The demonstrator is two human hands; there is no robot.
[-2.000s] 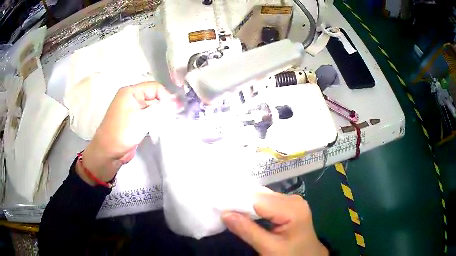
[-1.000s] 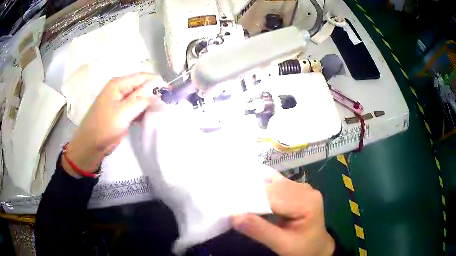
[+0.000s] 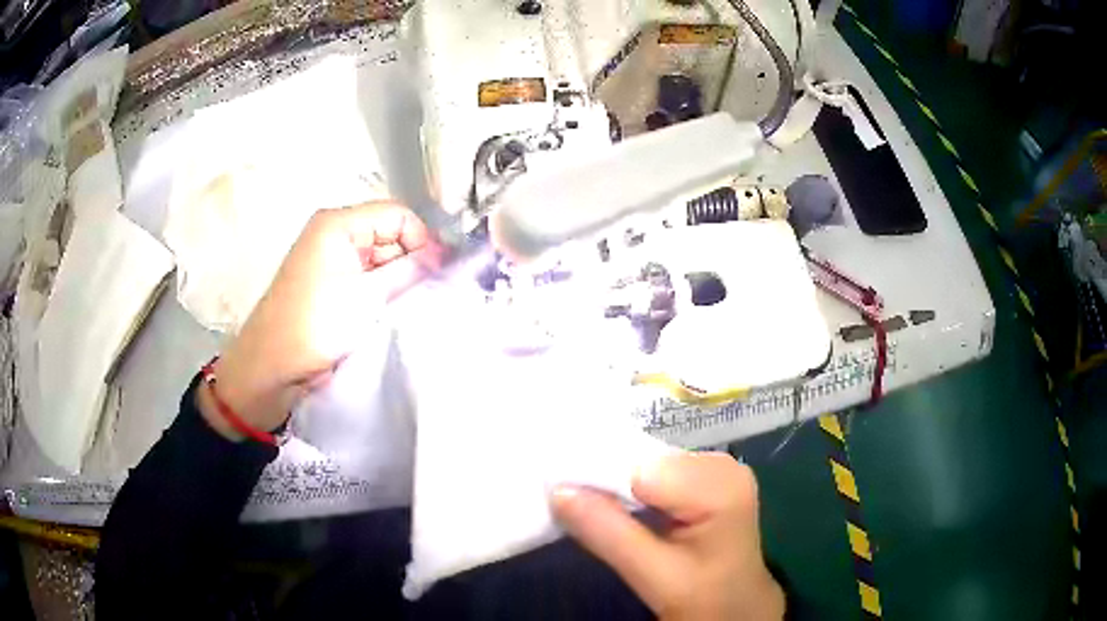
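A bright white fabric piece (image 3: 498, 473) hangs from the needle area over the table's front edge, washed out by glare. My left hand (image 3: 322, 309) pinches its upper left part beside the dark presser foot area (image 3: 492, 273); the fingertips are partly lost in the glare. My right hand (image 3: 674, 528) holds its lower right edge between thumb and fingers, in front of the table. The cream-white sewing machine (image 3: 516, 134) stands behind, with a long pale bar (image 3: 631, 182) over the sewing area.
Stacked white panels (image 3: 261, 158) lie left of the machine; narrow cream-white parts (image 3: 91, 303) lie farther left. On the right are a black phone (image 3: 872, 170), red-pink snips (image 3: 844, 281) with a red cord, and a grey knob (image 3: 812, 200) beside a dark spring (image 3: 711, 206).
Since a second ago my left hand has shifted right with the fabric's upper edge. The fabric's lower end has swung slightly left and hangs flatter. My right hand still holds its edge.
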